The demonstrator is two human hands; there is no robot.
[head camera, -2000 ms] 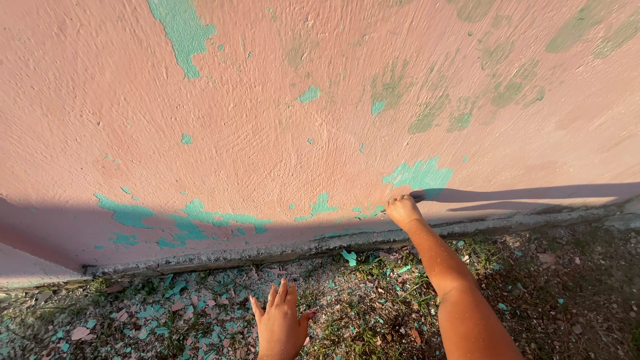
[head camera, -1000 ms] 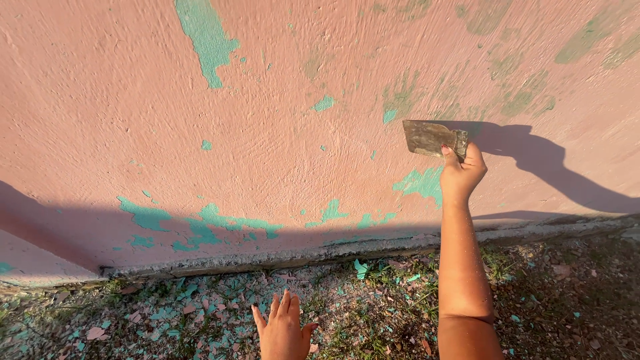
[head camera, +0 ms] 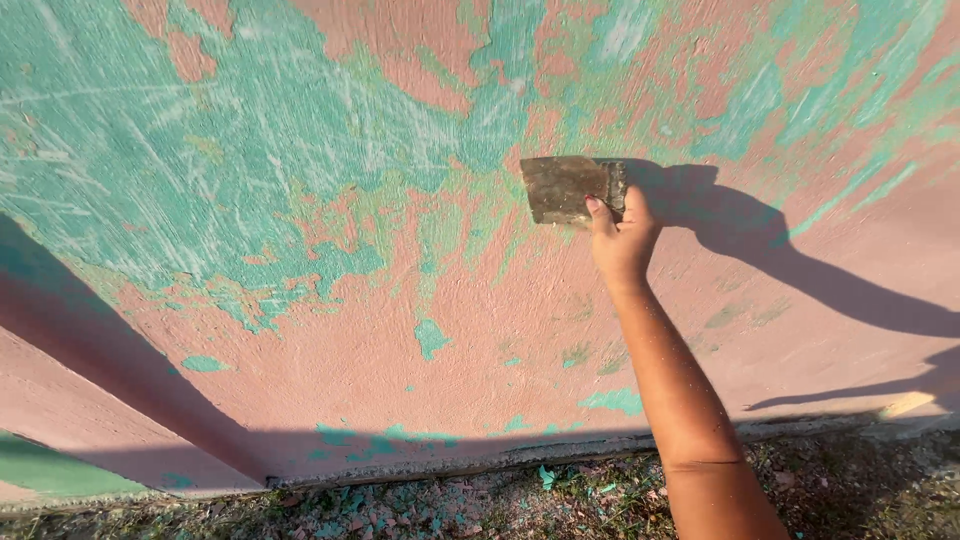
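Observation:
My right hand (head camera: 626, 232) grips a wide, worn metal scraper (head camera: 564, 189) by its right end, the thumb pressed on the blade side. The blade points left, at or close to the wall; contact cannot be told. Around it the painted wall (head camera: 465, 315) shows pink paint, with large areas of turquoise (head camera: 247, 150) bared above and to the left. Smaller turquoise patches, one (head camera: 431, 337) below and left of the scraper, dot the pink. My left hand is out of view.
A pink pilaster (head camera: 112, 405) juts out at the lower left. Along the wall's foot runs a rough concrete edge (head camera: 555, 451). Paint flakes (head camera: 390, 510) lie on the grassy ground below. Shadows of my arm and hand fall on the wall to the right.
My right hand has risen from the wall's foot, higher up the wall with the scraper. My left hand has left the view. The view has tilted up.

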